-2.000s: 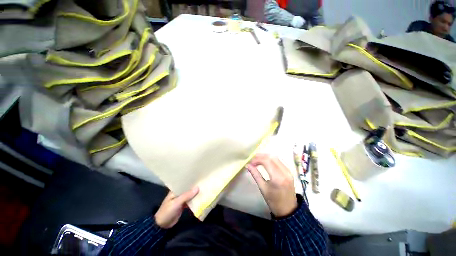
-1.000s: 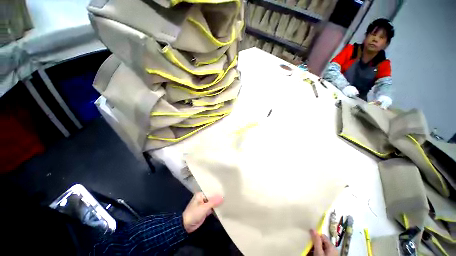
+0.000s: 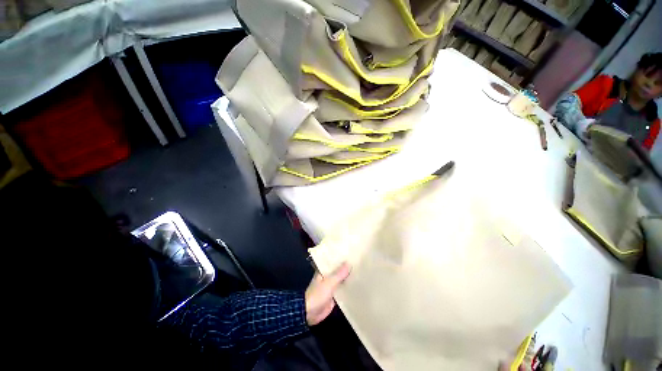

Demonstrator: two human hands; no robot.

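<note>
A beige tote bag [image 3: 450,290] lies spread flat over the near edge of the white table, with yellow edging at its far side and at its lower right. My left hand [image 3: 324,293] grips its left edge, thumb on top. My right hand [image 3: 514,367] is almost wholly cut off by the bottom edge of the picture; only a bit of finger shows by the yellow edging, so its grip cannot be told.
A tall pile of beige bags [image 3: 348,94] stands at the back left of the white table [image 3: 475,109]. More bags [image 3: 606,210] lie at the right, near a person [image 3: 617,94]. Tools [image 3: 543,358] lie at the lower right. A red bin [image 3: 69,138] is under another table.
The view has swung left. The bag has been turned so its broad panel faces up. My left hand stays on its edge, while my right hand has slid almost out of the picture.
</note>
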